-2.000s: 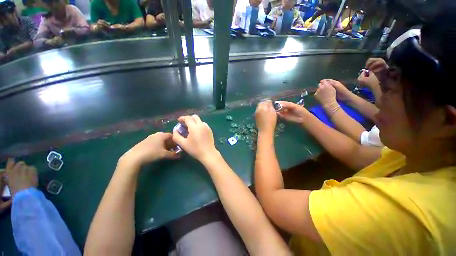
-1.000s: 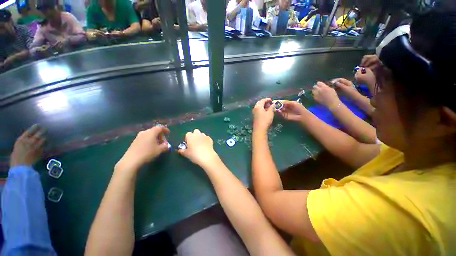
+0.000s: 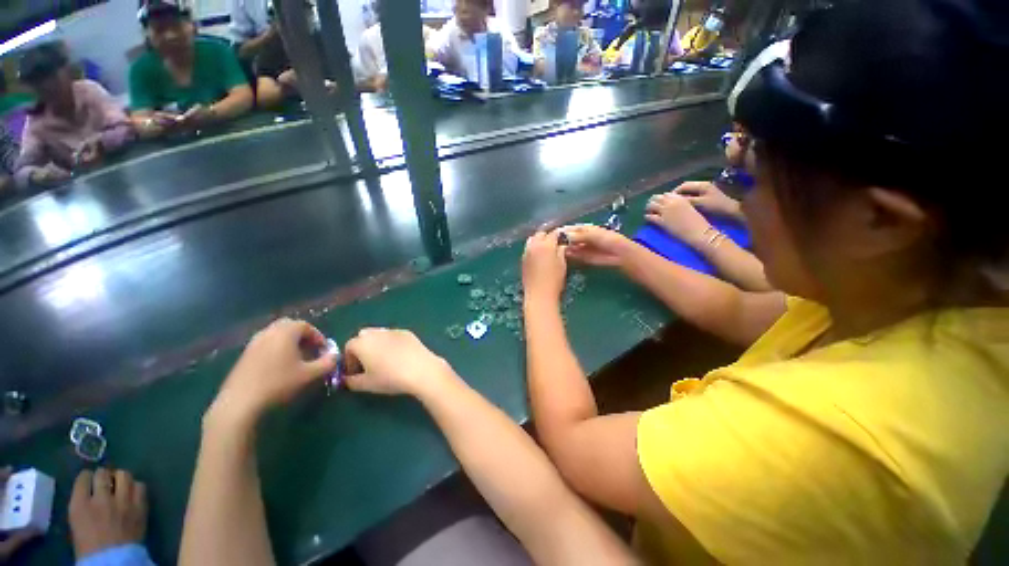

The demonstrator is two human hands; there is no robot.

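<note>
My left hand (image 3: 277, 365) and my right hand (image 3: 387, 362) meet above the green bench, fingertips close together. Between them is a small square unit (image 3: 333, 360), silvery with a purplish glint. Both hands pinch it; fingers hide most of it, and I cannot tell whether it is one piece or two. A white square piece with a dark centre (image 3: 477, 329) lies right of my hands, at the edge of a loose heap of clear square pieces (image 3: 511, 301). Two open square frames (image 3: 89, 446) lie touching at the left.
A neighbour's hand (image 3: 107, 511) and a white block with dark openings (image 3: 25, 501) are at lower left. A yellow-sleeved person (image 3: 819, 431) works close at right, near a blue sheet (image 3: 680, 250). A green post (image 3: 423, 166) rises behind the bench beside the dark conveyor (image 3: 277, 243).
My hands have come together at the small unit after being apart. The view has swung right. The blue-sleeved neighbour's hand has come back from the belt edge, and the white block has come into view.
</note>
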